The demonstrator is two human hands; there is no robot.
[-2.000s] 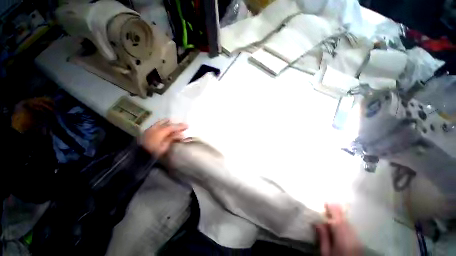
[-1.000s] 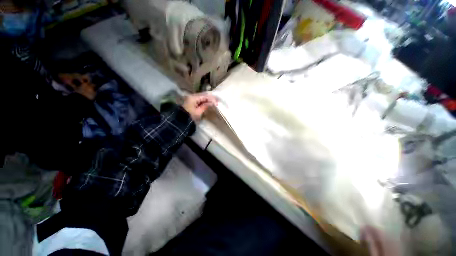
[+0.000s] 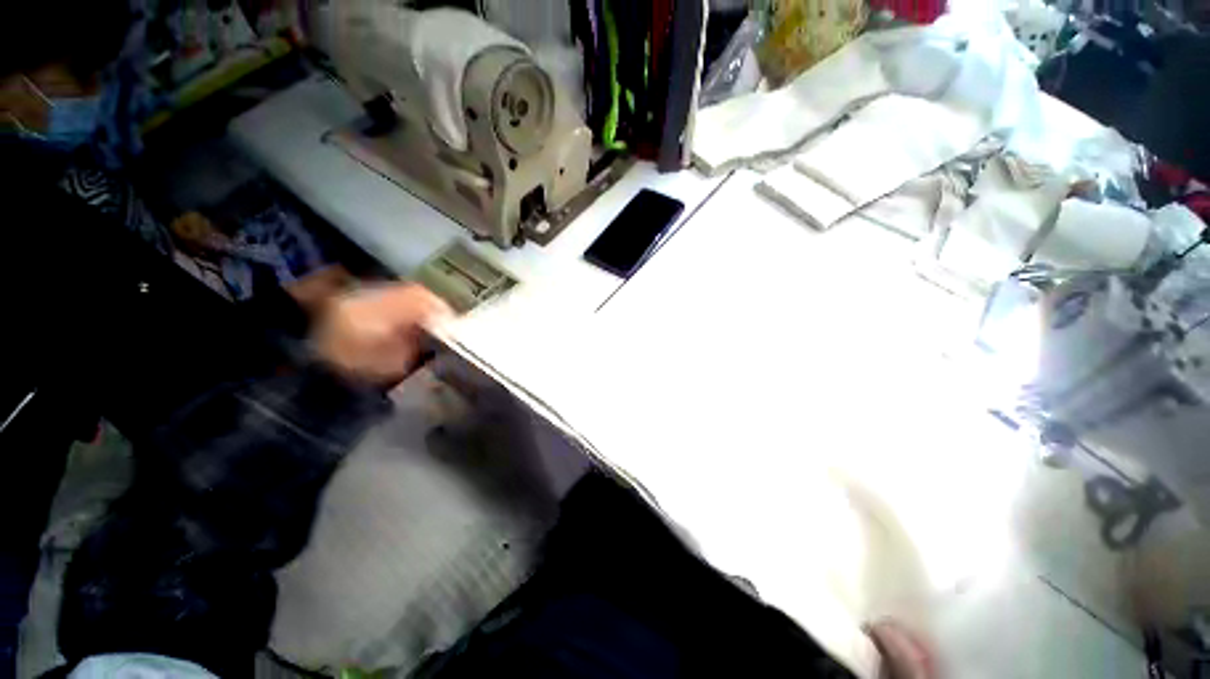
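Note:
An off-white cloth panel (image 3: 624, 385) lies over the table, largely washed out by the lamp. Its near edge runs diagonally from the left to the bottom right. My left hand (image 3: 378, 329), blurred, is closed on the cloth's left end at the table edge. My right hand (image 3: 902, 650) is at the cloth's near right end; only a small part shows at the bottom, so its grip cannot be told.
A cream sewing machine (image 3: 498, 120) stands at the back left, with a black phone (image 3: 634, 232) beside it. Pale cloth pieces (image 3: 902, 146) are piled at the back. Black-handled scissors (image 3: 1128, 507) lie right, by a second machine (image 3: 1115, 352). A masked person (image 3: 60, 113) is at left.
My left hand has moved left and down with the cloth's end. The cloth was raised and rumpled and now lies flatter. The phone, covered a second ago, shows again.

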